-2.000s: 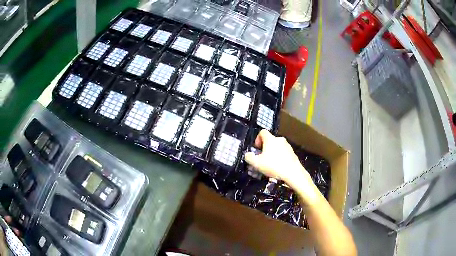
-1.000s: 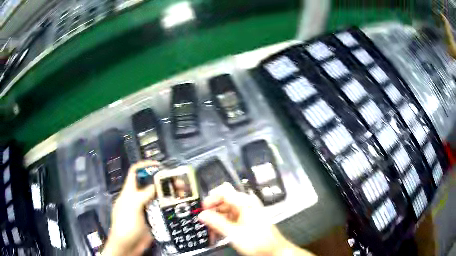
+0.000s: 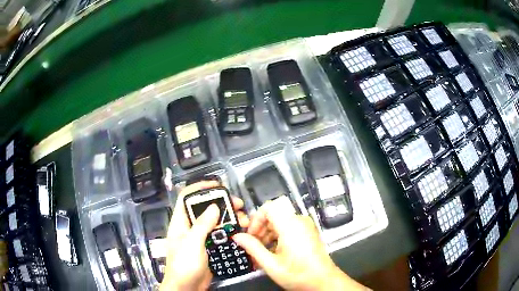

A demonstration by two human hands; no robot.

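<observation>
A black handset (image 3: 227, 253) with white digits and a small screen stands face up in my left hand (image 3: 190, 250), at the lower middle. My left thumb lies on its screen and the fingers wrap behind it. My right hand (image 3: 296, 250) is at the handset's right edge, with thumb and fingers beside the upper keys. Whether the right fingers grip the handset cannot be told. Behind the hands, a clear blister tray (image 3: 364, 221) holds several black phone housings (image 3: 290, 94) with pale rectangles. One pocket at the far left shows only a small pale piece.
A black blister tray (image 3: 392, 165) with pale-grid keypads lies at the right; another black tray (image 3: 17, 227) is at the left edge. Two loose silver-white pieces (image 3: 65, 237) lie on the bench left of the clear tray. The green conveyor (image 3: 188, 28) runs behind.
The view first turned left from the black tray and cardboard box. The front piece now sits as a black-framed handset; my left thumb has moved onto its screen.
</observation>
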